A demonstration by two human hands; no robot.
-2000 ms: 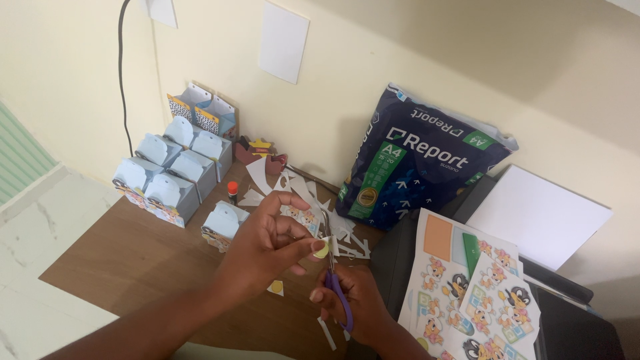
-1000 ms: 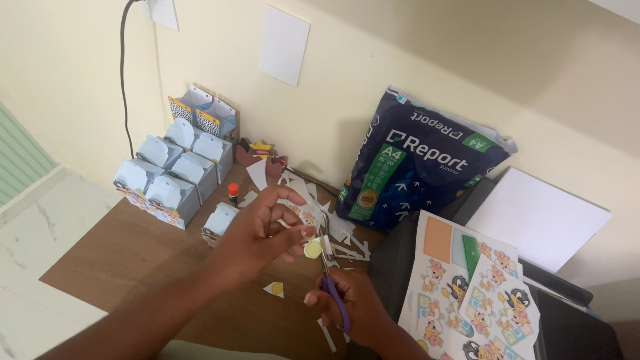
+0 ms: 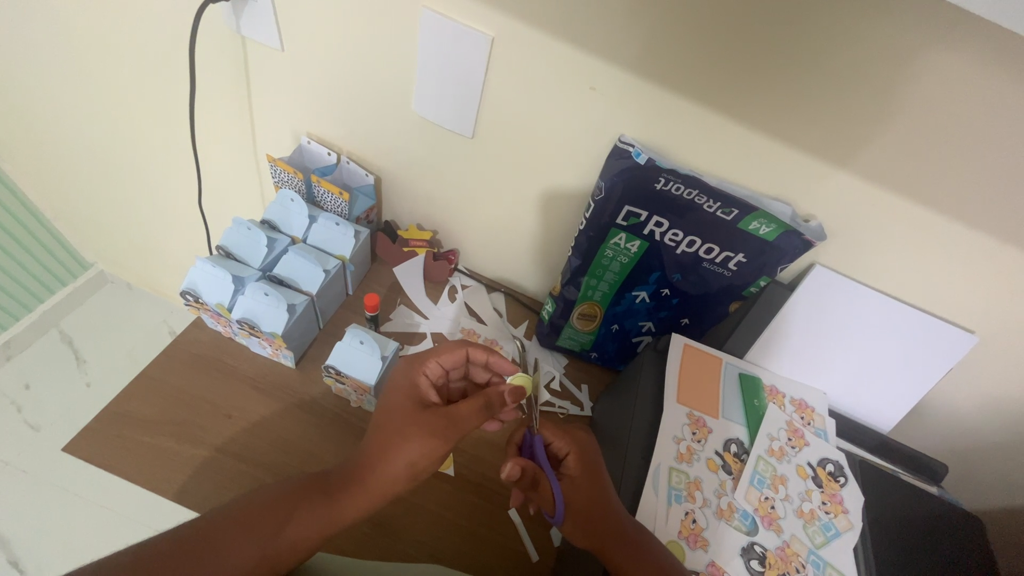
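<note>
Between thumb and fingers, my left hand [image 3: 452,396] pinches a small yellow-green paper circle [image 3: 521,382] with a white edge. My right hand [image 3: 564,480] holds scissors with purple handles [image 3: 548,480], their blades pointing up beside the circle's right edge. Behind both hands lies a heap of white paper offcuts [image 3: 472,308]. A small light-blue paper box [image 3: 362,356] stands left of my left hand, with a glue stick with a red cap [image 3: 371,310] just behind it. Part of a yellow-and-white paper piece [image 3: 447,465] shows on the table below my left wrist.
Several light-blue paper boxes [image 3: 276,308] stand at the left on the brown table [image 3: 144,432]. A blue paper pack [image 3: 680,256] leans on the wall. Printed cartoon sheets [image 3: 720,472] lie on a black device, probably a printer [image 3: 920,496], at the right. Brown paper cutouts [image 3: 432,260] lie by the wall.
My left hand has turned, and its fingers are closer together around the circle. The yellow-and-white piece, in fuller view a second ago, is now partly hidden by my left arm.
</note>
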